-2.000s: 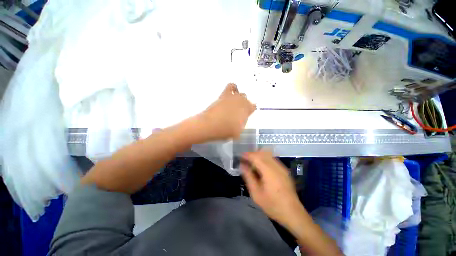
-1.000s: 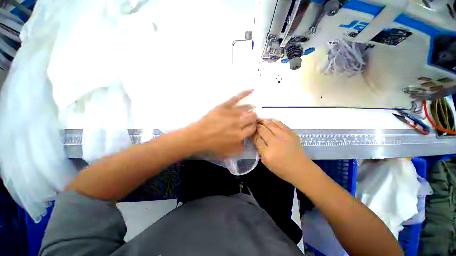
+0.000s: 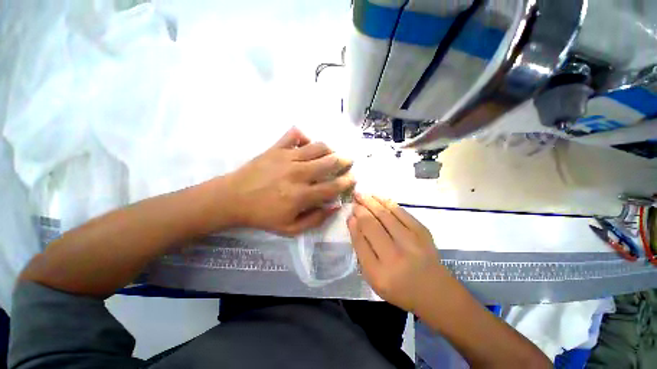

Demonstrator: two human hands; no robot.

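A sheer white loop of cloth with a denser white border [image 3: 306, 261] hangs from my hands over the ruler-marked table edge. My left hand [image 3: 292, 186] holds its upper left part, fingers bent over it. My right hand [image 3: 392, 249] pinches it from the right, fingertips close to the left ones. The cloth between the fingertips is mostly hidden. Both hands are just in front and to the left of the needle area of the sewing machine [image 3: 432, 65]. The needle itself cannot be made out.
A large white garment heap [image 3: 65, 108] lies on the left. Snips [image 3: 616, 238] and a red-orange cord [image 3: 645, 227] are at the right end. The grey ruler strip [image 3: 519, 271] runs along the front edge. White cloth [image 3: 558, 324] and an olive-green pile [image 3: 627, 335] are below right.
My right hand has come up from below the table edge to join my left at the cloth. The view has moved closer to the machine head, which now looks larger.
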